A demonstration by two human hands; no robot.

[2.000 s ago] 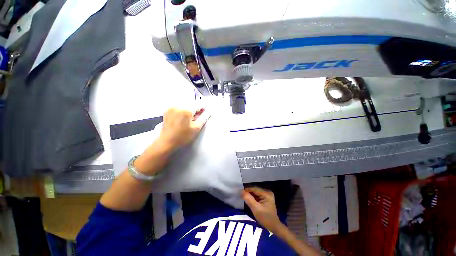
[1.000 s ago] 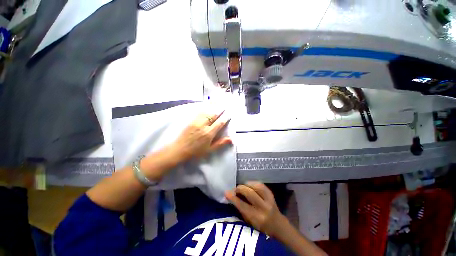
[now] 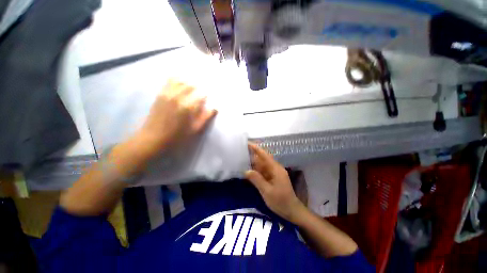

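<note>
A light grey-white panel [image 3: 128, 101] lies on the white machine table, with a dark grey strip showing along its far edge. Its far right part reaches the brightly lit needle area of the sewing machine [image 3: 258, 64]. My left hand [image 3: 179, 114] is blurred and lies on top of the panel, fingers bent. My right hand [image 3: 269, 178] holds the panel's near right edge between thumb and fingers at the table's front edge. The needle and presser foot are washed out by light.
Dark grey panels [image 3: 32, 85] lie at the left. Snips [image 3: 389, 90] lie right of the machine head. The ruler-marked table edge [image 3: 331, 141] runs across. A red crate [image 3: 376, 208] with pieces stands below right, beside a white panel with a dark stripe [image 3: 323, 186].
The view has shifted, so the machine and table appear higher. My right hand has moved up along the panel's right edge to the table edge. My left hand stays on the panel, its fingers now more bent.
</note>
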